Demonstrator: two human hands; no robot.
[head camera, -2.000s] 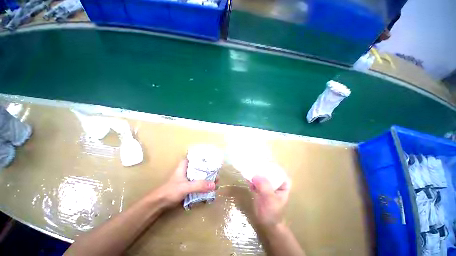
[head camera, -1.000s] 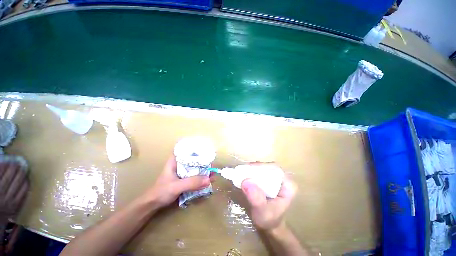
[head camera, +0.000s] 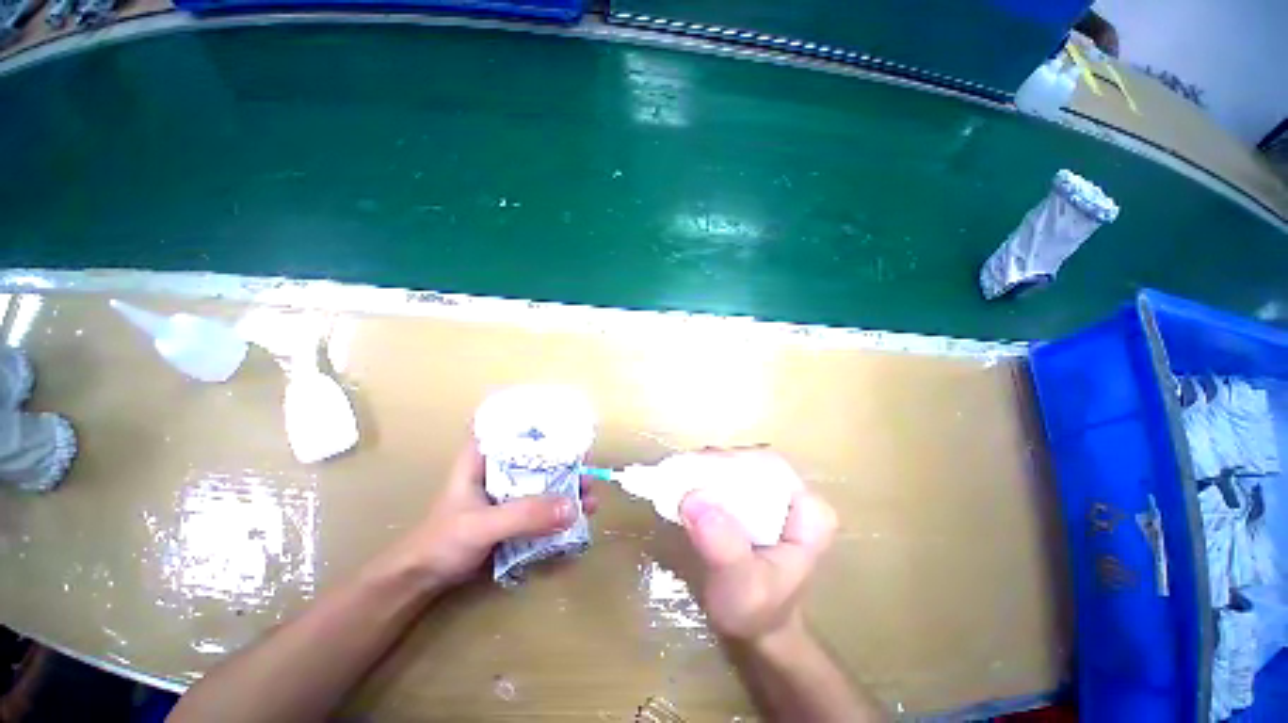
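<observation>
My left hand (head camera: 473, 530) holds a white-grey fabric piece (head camera: 534, 473) over the bench, its thick white gathered rim up, with a small dark opening showing. My thumb lies across its front. My right hand (head camera: 756, 565) is closed around a white squeeze bottle (head camera: 728, 494) held nearly level, pointing left. Its teal tip (head camera: 599, 473) is at the right side of the piece, just below the rim. I cannot tell if glue is coming out.
Two white spouted bottles (head camera: 322, 420) lie on the tan bench (head camera: 904, 565) at left. Grey-white pieces (head camera: 36, 449) lie at the far left edge. One piece (head camera: 1048, 236) is on the green belt (head camera: 424, 184). A blue crate (head camera: 1116, 480) with pieces stands at right.
The bottle has come level, and its teal tip has met the piece's side. The piece on the belt has shifted right in view. Another person's hand at far left, seen a second ago, is gone.
</observation>
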